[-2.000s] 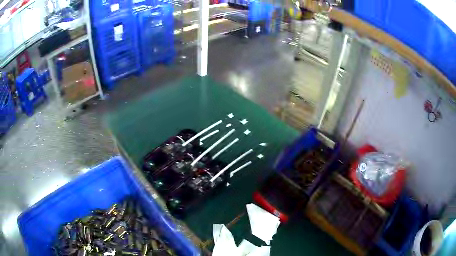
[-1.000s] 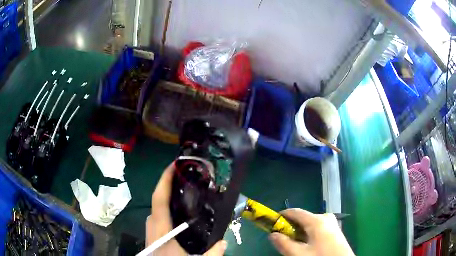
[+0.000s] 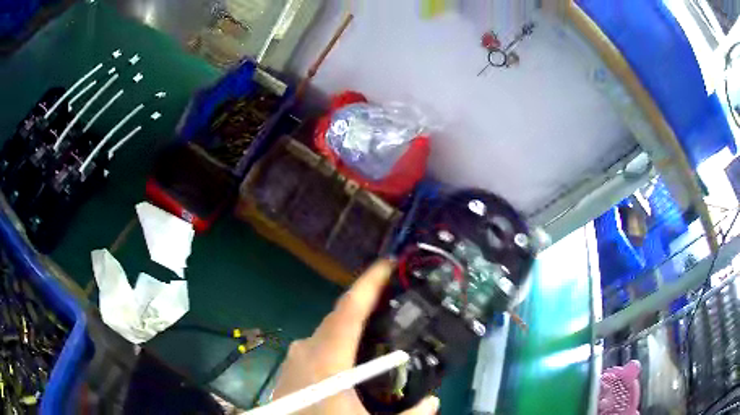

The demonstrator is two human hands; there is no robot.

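Observation:
My left hand [image 3: 333, 357] holds a black lock panel [image 3: 479, 243] by its lower end, tilted, with its open back facing me. Inside it show a green circuit board and red wires. A white flat cable [image 3: 333, 387] runs from its lower end to the bottom edge of the picture. Circlip pliers [image 3: 240, 347] with black handles and yellow near the pivot lie on the green bench, left of my left hand. My right hand is not in view.
Black panels with white cables [image 3: 49, 162] lie at the left. White paper scraps [image 3: 166, 239], a brown sectioned box [image 3: 316, 198], a blue bin [image 3: 243, 121] and a red bowl [image 3: 414, 166] stand on the bench. A blue crate [image 3: 69, 324] is at lower left.
The panel, held in my left hand, has moved right and up in the picture and tilts right. My right hand and the yellow-handled hammer have left the picture. The pliers now show.

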